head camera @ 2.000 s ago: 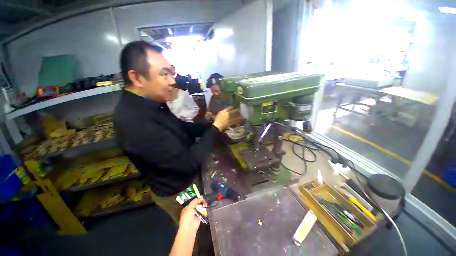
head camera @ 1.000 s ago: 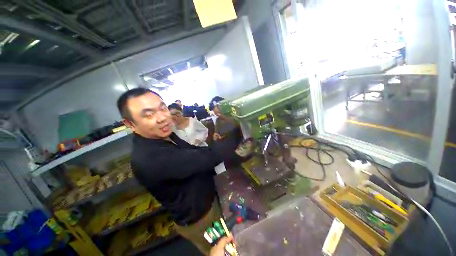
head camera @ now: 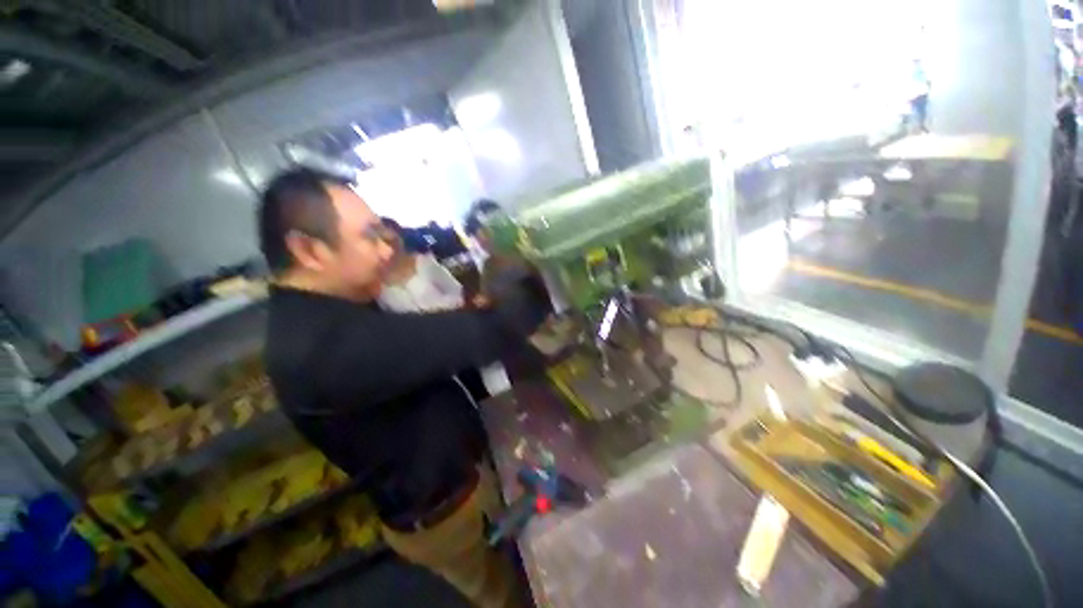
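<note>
Neither of my hands is in the picture. Nearest in front of me is a large brown-grey work board (head camera: 665, 540) with small chips on it. A cream-white strip (head camera: 762, 544) lies on its right part, beside a shallow yellow wooden tray (head camera: 816, 519) of hand tools. A blue-black tool with a red part (head camera: 542, 489) lies at the board's left edge. The green drill press (head camera: 618, 214) stands behind the board, its head above a dark metal block (head camera: 608, 386). A person in black (head camera: 374, 368) stands at its left, arms reaching to the press; their hands are hard to make out.
Black cables (head camera: 727, 356) loop behind the press. A round dark lidded thing (head camera: 941, 390) stands near the window. Shelves with yellow flat pieces (head camera: 255, 487) are at the left. A person in white (head camera: 422, 285) and another person are behind the press.
My hand with the green-and-white items has gone out of the picture at the bottom. The person in black has turned their head back towards the press. The view has shifted.
</note>
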